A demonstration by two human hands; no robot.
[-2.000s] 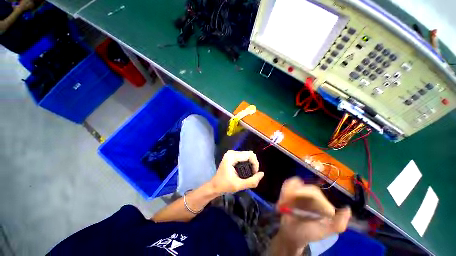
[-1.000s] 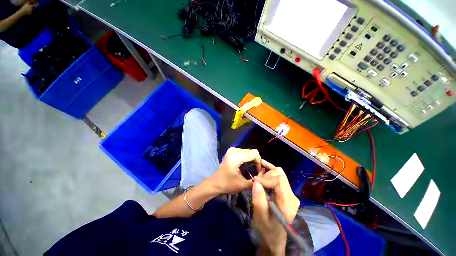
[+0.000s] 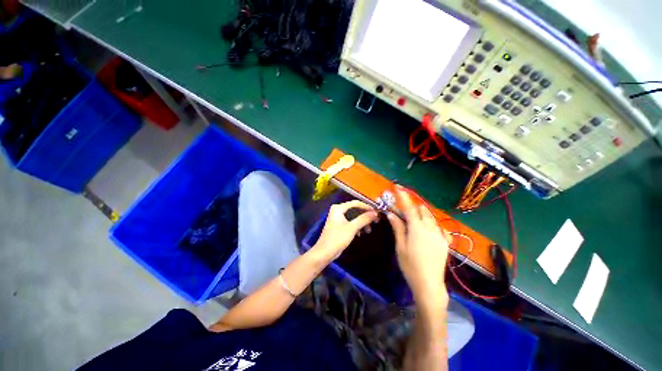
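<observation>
My left hand (image 3: 345, 227) is at the bench edge, fingers closed around a small black workpiece (image 3: 353, 214), mostly hidden by the fingers. My right hand (image 3: 421, 239) is beside it, fingertips at the small white terminal (image 3: 387, 199) on the orange strip (image 3: 472, 245). A dark thin piece, seemingly the test probe (image 3: 397, 212), shows between the right fingers; most of it is hidden. A red test lead (image 3: 464, 290) loops right of my right hand. The yellow clamp (image 3: 334, 177) is at the strip's left end.
The beige tester (image 3: 501, 94) with bright screen stands behind the strip. A black cable pile (image 3: 290, 36) lies left of it. Two white slips (image 3: 560, 251) lie at right. Blue crates (image 3: 170, 217) and a red bin (image 3: 138, 93) are at left. A person's hand (image 3: 11, 71) shows far left.
Both hands have moved up from over the lap to the terminal on the orange strip. The view has shifted, so bench items appear further left.
</observation>
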